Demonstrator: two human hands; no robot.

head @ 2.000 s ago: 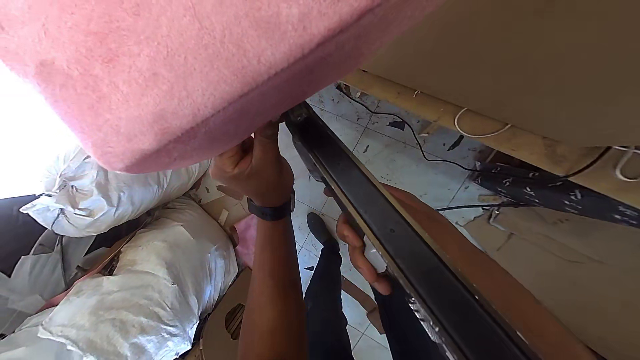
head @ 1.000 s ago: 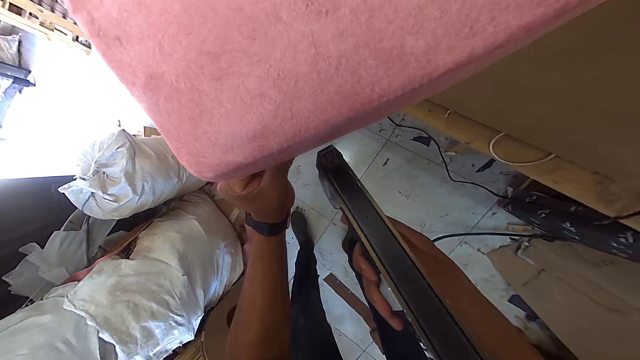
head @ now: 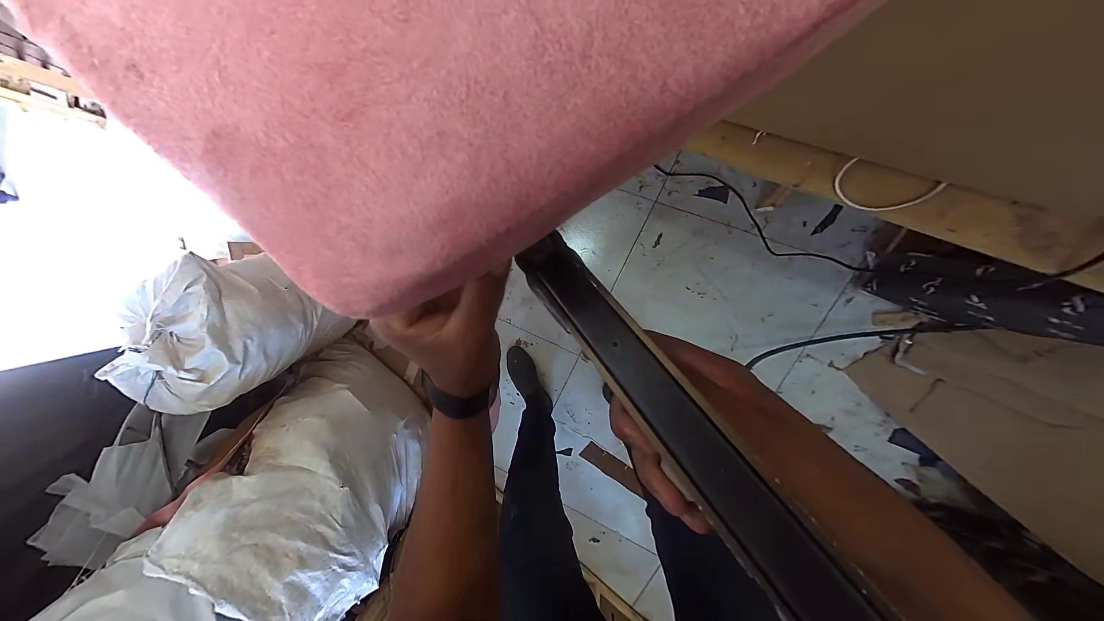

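A large padded panel covered in pink plush fabric [head: 414, 147] fills the upper left of the view. My left hand [head: 453, 332] grips its lower edge near the rounded corner, with the fingertips hidden beneath the fabric. A dark strap circles that wrist. My right hand [head: 660, 461] is closed around a long black tool [head: 681, 397], seen from above, which looks like a pneumatic staple gun. The nose of the tool is at the underside edge of the pink panel, just right of my left hand. Its handle is mostly hidden below the body.
Stuffed white woven sacks [head: 319, 483] lie at the left. A wooden rail [head: 802, 168] with a white cord loop runs at upper right. Below it, a black cable [head: 759, 224], a dark patterned roll [head: 992, 289], cardboard [head: 992, 405] and scraps lie on the tiled floor.
Against one second ago, the tool's nose has come up to the panel's edge, where a gap showed before. My left hand keeps its hold near the corner. The view has shifted.
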